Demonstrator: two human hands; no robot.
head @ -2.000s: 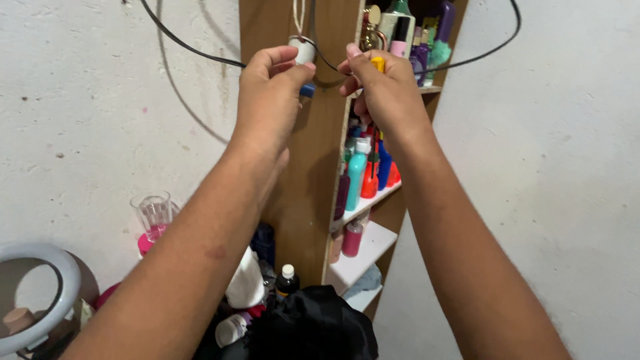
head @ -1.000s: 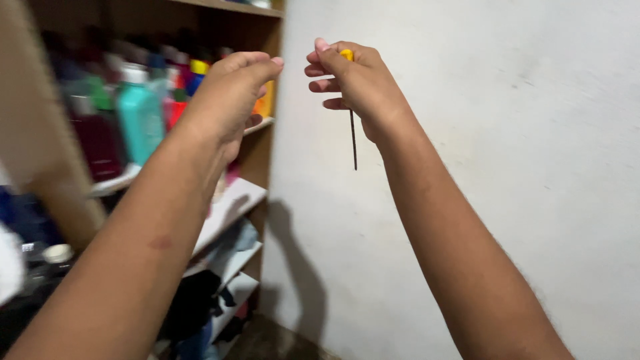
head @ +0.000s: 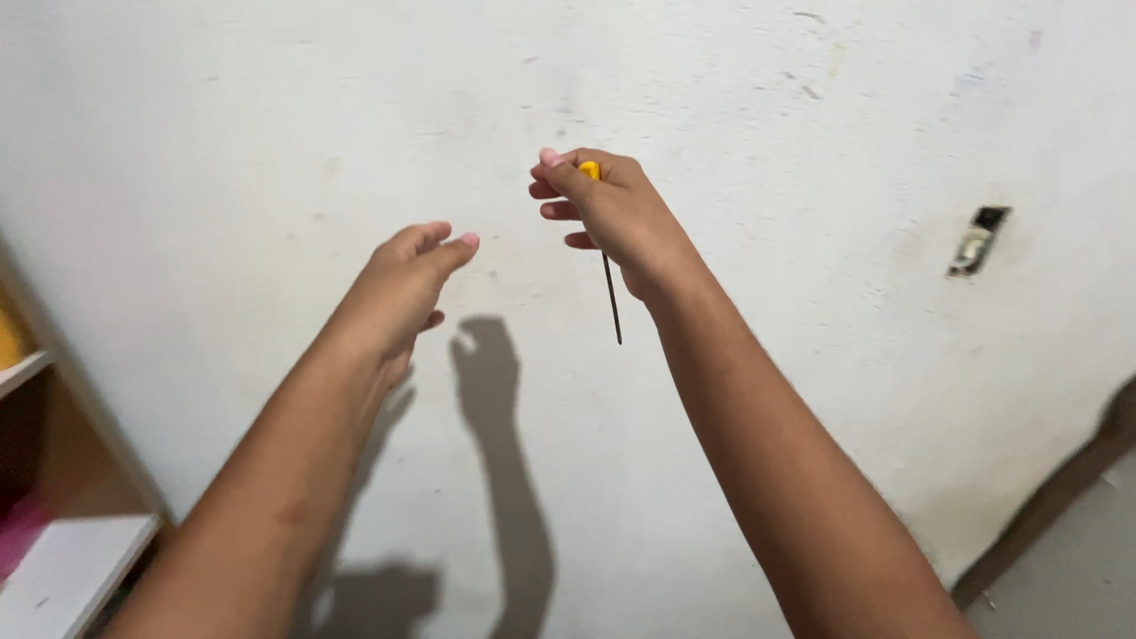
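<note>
Near the middle of the head view, my right hand [head: 612, 209] holds a screwdriver [head: 611, 297] by its yellow handle, which is mostly hidden in the palm. Its thin dark shaft points down below the fingers. Lower and to the left, my left hand [head: 404, 284] is held in the air with thumb and fingers apart and nothing seen between them. The two hands do not touch. Behind both is a white painted wall [head: 426, 133], with shadows of an arm and hand cast on it.
A wall outlet or switch box [head: 979, 241] without a cover plate is set in the wall at right. Wooden shelving with a white shelf [head: 80, 559] stands at the lower left, a pink item on it. A dark diagonal band [head: 1056, 488] crosses the lower right.
The view has swung right, from the shelves and cable to the bare wall. My left hand, earlier up at a white piece on the cable, is now away from it. The screwdriver remains in my right hand.
</note>
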